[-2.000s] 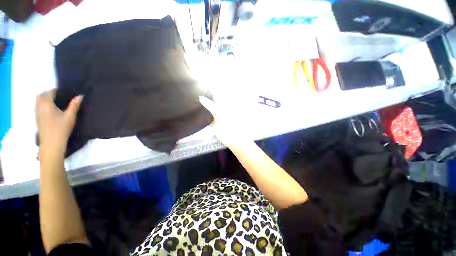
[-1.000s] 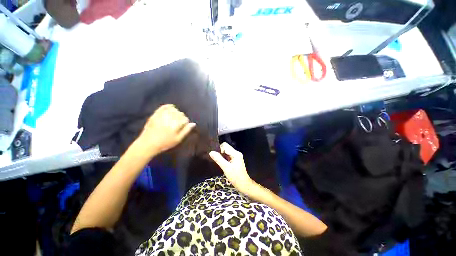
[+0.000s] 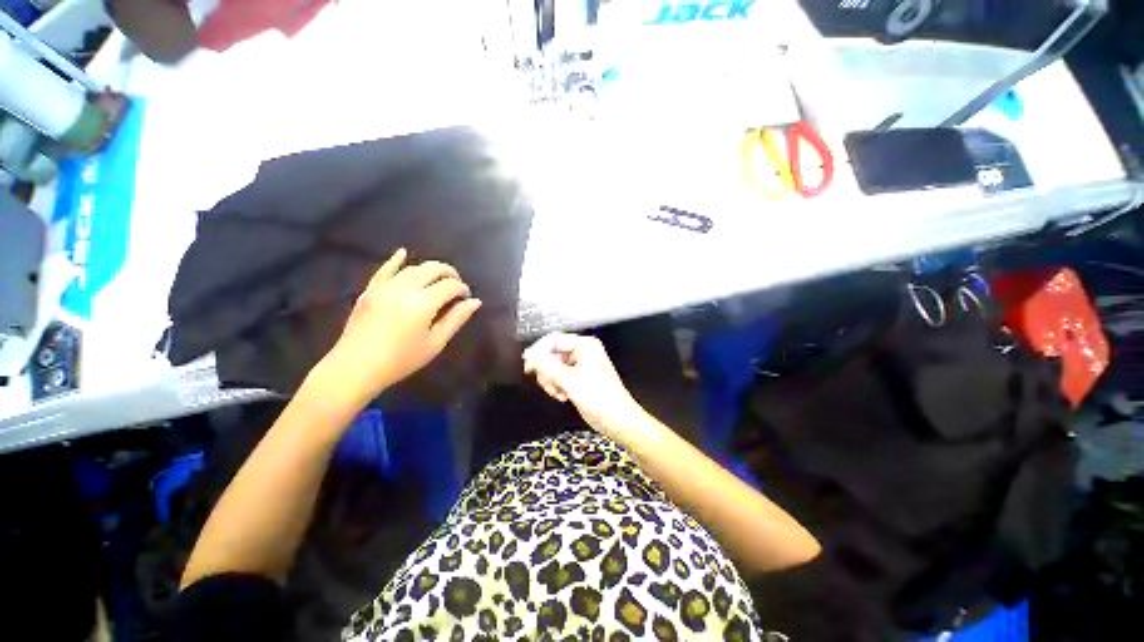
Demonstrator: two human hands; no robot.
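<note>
A black garment piece (image 3: 376, 207) lies on the white machine table, left of the needle area, its near part hanging over the front edge. My left hand (image 3: 414, 311) rests on top of the cloth with its fingers loosely bent. My right hand (image 3: 571, 370) is at the cloth's near right edge, just past the table front, with thumb and fingertips pinched together. The cloth's edge reaches the fingertips, but whether they grip it is unclear. The presser foot and needle (image 3: 552, 82) are behind the cloth in bright glare.
Thread snips (image 3: 681, 220), scissors (image 3: 790, 161) with yellow and red handles and a dark phone (image 3: 910, 161) lie at right. A black bundle (image 3: 916, 426) hangs below the table at right, beside a red patterned cloth (image 3: 1060, 329). Red cloth (image 3: 257, 25) lies at the back left.
The cloth has been drawn toward me from beside the needle and lies over the front edge. My left hand moved from its left side onto its middle; my right hand came down past the table edge.
</note>
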